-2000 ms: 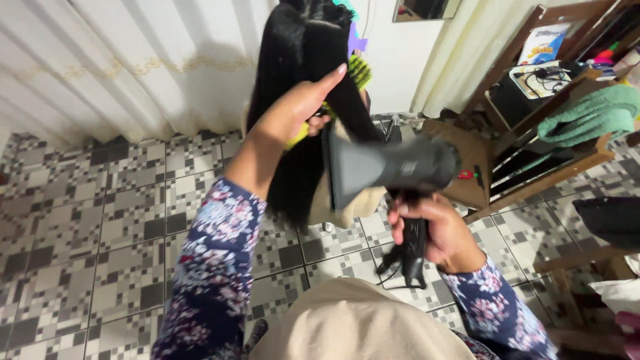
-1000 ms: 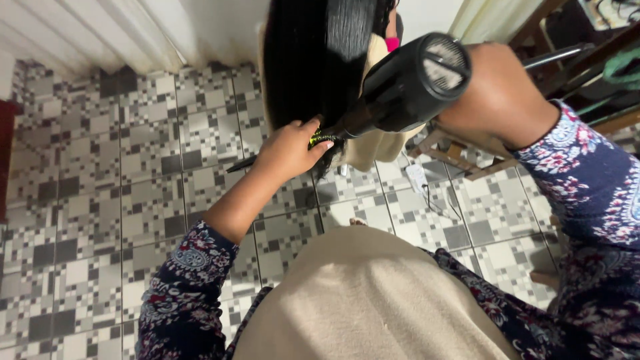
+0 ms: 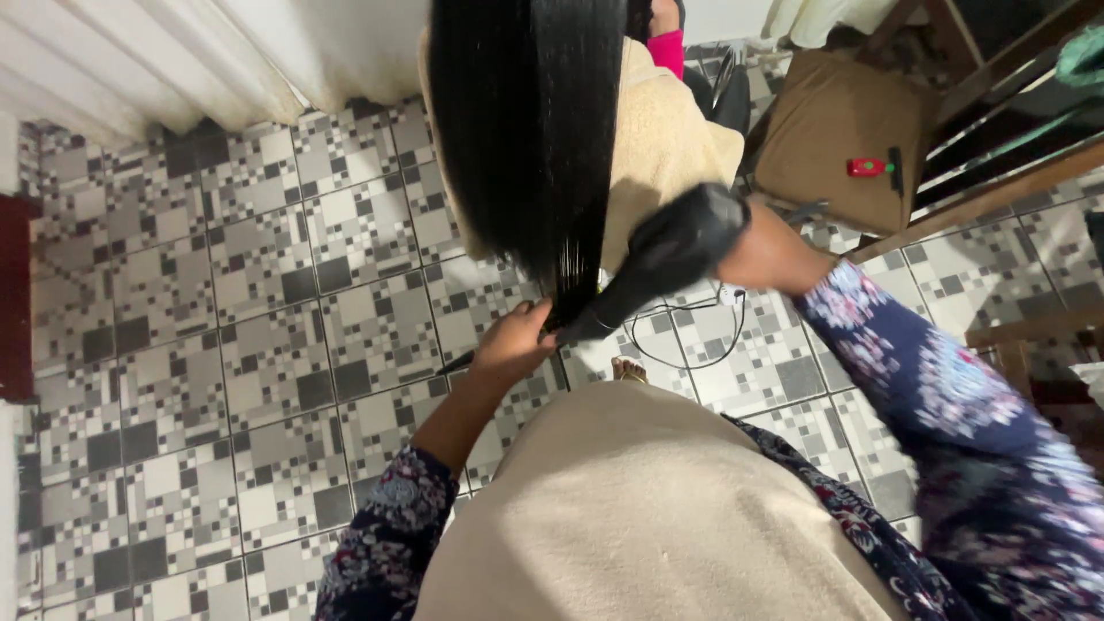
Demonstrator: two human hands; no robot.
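Note:
Long straight black hair (image 3: 526,129) of a seated person hangs down at top centre, over a beige towel (image 3: 664,138). At the tips of the hair, my left hand (image 3: 515,342) is closed around a hairbrush, whose dark pointed handle (image 3: 457,362) sticks out to the left; its bristles are mostly hidden by the hair. A black hair dryer (image 3: 668,246), somewhat blurred, slants down from the right, its nozzle close to the hair ends beside my left fingers. My right hand (image 3: 759,250) grips the dryer, and the fingers are largely hidden behind it.
To the right, a brown cushioned chair (image 3: 841,138) holds a small red bottle (image 3: 866,167) and a black comb (image 3: 896,172). A thin black cable (image 3: 690,366) with a white plug lies on the tiled floor (image 3: 259,345). A pale curtain (image 3: 216,52) hangs at the upper left.
Both hands have come down from the upper hair, where they were two seconds ago. Since one second ago, the right hand and dryer have moved lower, with the nozzle still near the brush.

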